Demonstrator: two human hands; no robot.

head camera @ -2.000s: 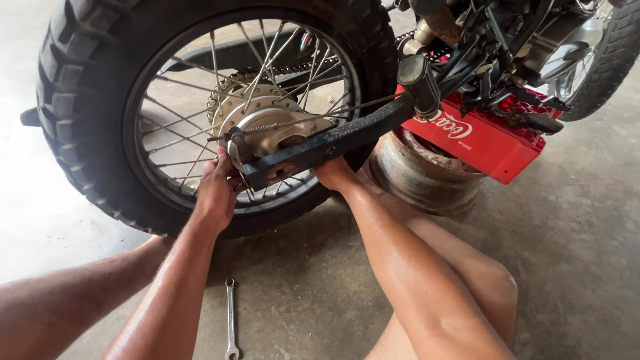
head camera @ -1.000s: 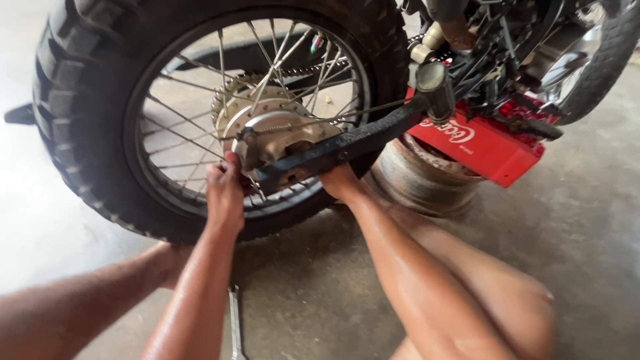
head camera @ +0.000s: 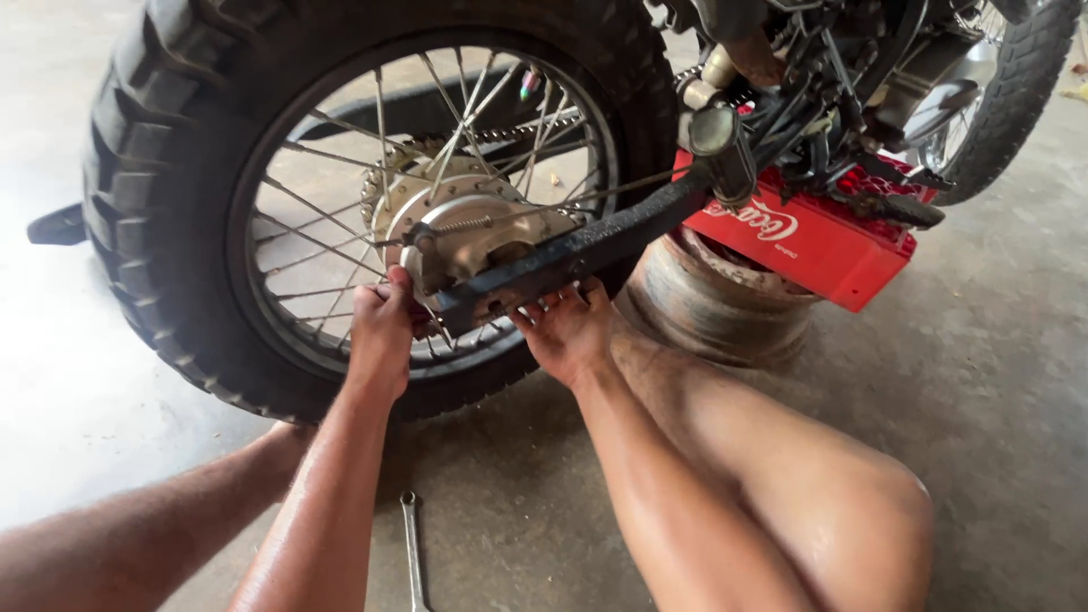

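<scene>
A motorcycle's rear wheel with a knobbly tyre fills the left and middle of the head view. Its metal hub and brake plate sit behind the end of the black swingarm. My left hand is at the swingarm's rear end, just below the hub, fingers bent around something small and dark that I cannot make out. Under the swingarm, my right hand has its palm turned up and its fingertips at the lower edge, partly hidden. A combination wrench lies on the concrete floor below my hands.
A red plastic crate rests on a rusty steel wheel rim beneath the motorcycle's engine area. The front wheel is at the upper right. My bare leg is bent beside my right arm, and my other leg extends at lower left.
My right hand, earlier mostly hidden behind the swingarm, now shows its palm and fingers below it. My left hand stays at the swingarm's end.
</scene>
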